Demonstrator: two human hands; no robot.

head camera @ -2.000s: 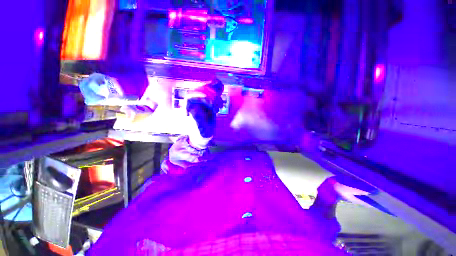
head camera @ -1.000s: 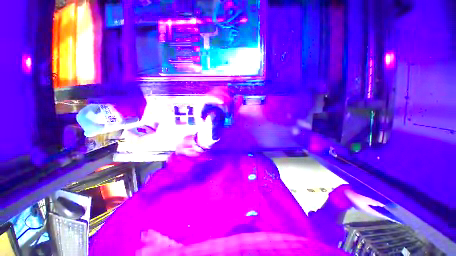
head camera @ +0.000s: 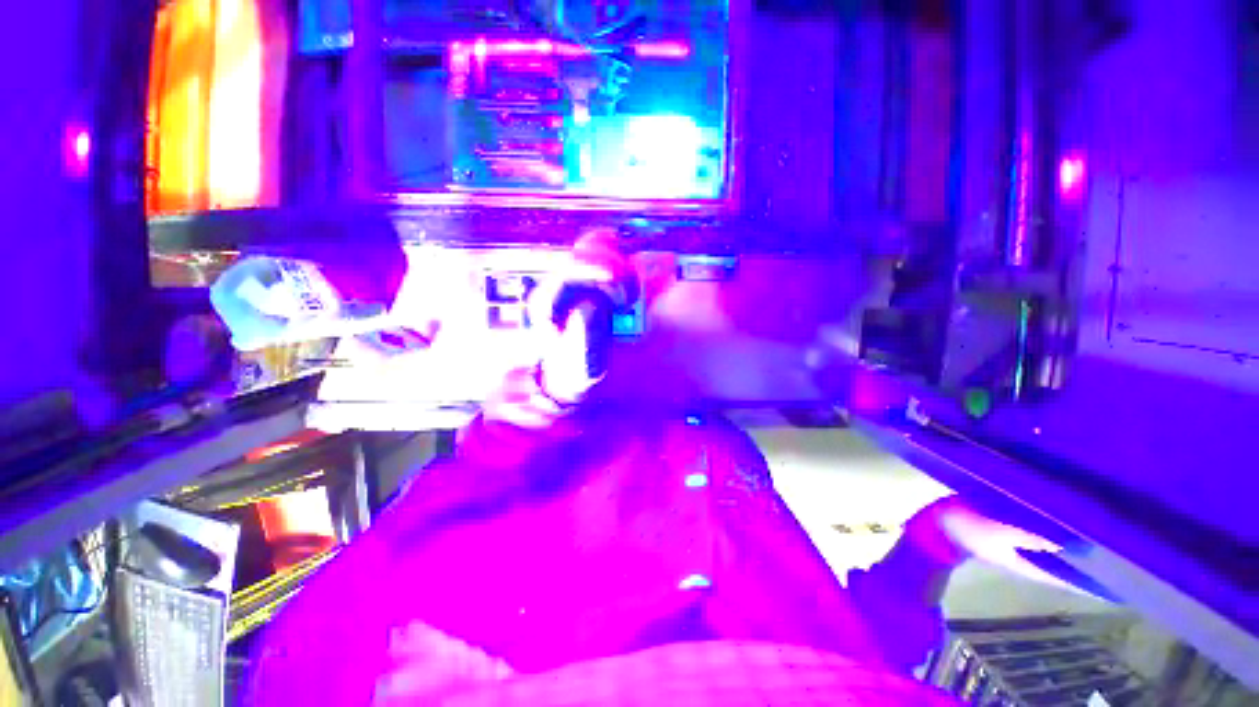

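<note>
My left hand [head camera: 577, 339] is gloved, white with dark parts. It is at the machine panel [head camera: 456, 325] below a lit window, fingers pointing up and partly curled. Glare hides whether it grips a control. My right hand [head camera: 1019, 547], in a white glove with dark fingertips, is stretched out at the right rail. No held object shows in it. Behind the lit window [head camera: 601, 118] there is a board-like shape with pink rows and a bright cyan patch.
A pale blue-white bag or bottle [head camera: 274, 301] lies left of the panel. A keyboard [head camera: 173, 635] stands lower left, beside dark frames with an orange-red sheet [head camera: 293, 532]. A slatted rack [head camera: 1042, 670] is lower right. Long rails [head camera: 1105, 566] run along both sides.
The view has shifted slightly. My left hand stays at the panel and my right hand stays at the right rail. The board-like shape behind the window looks the same.
</note>
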